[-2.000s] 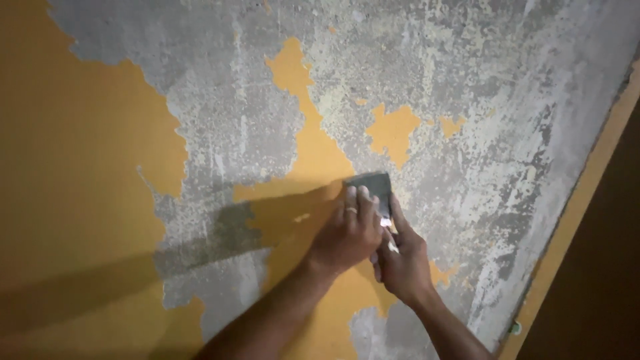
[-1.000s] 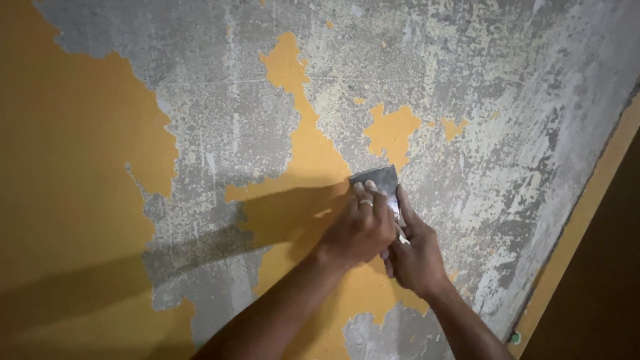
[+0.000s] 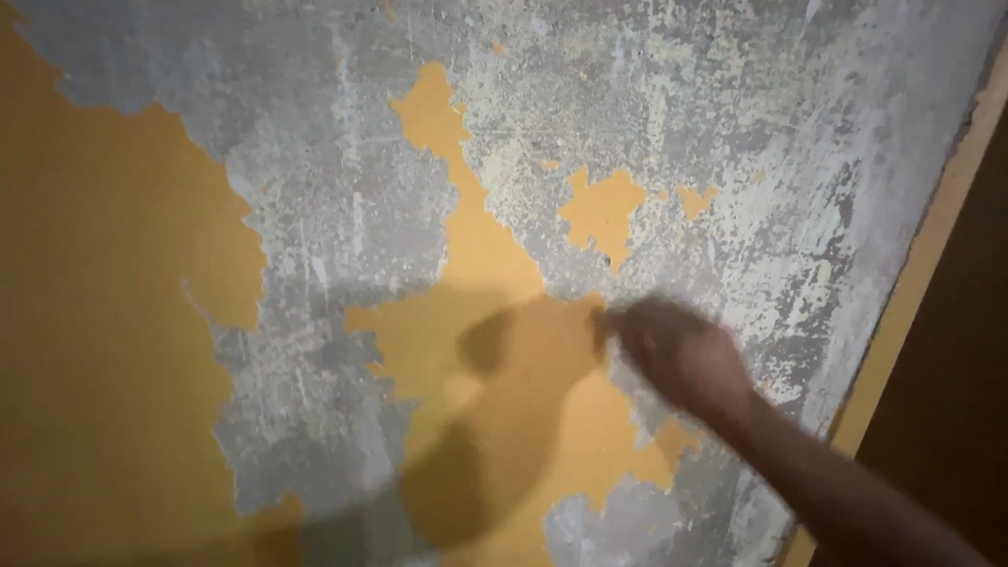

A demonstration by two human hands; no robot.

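Observation:
My right hand (image 3: 681,350) is raised at the wall, right of centre, its fingers bent and blurred by motion. They are at the right edge of a patch of orange paint (image 3: 488,236) on the grey, partly stripped wall (image 3: 354,213). Whether the hand holds anything cannot be made out. My left hand is out of the frame, and no scraper can be seen. Shadows fall across the paint left of my hand.
A large area of orange paint (image 3: 118,236) covers the left side. Smaller orange patches (image 3: 605,209) lie above my hand. An orange-painted wall edge (image 3: 898,339) slants down the right side, with a dark area (image 3: 945,409) beyond it.
My left hand has left the view. The flat scraper that both hands held against the wall is no longer seen. My right hand has moved up and its fingers are now bent.

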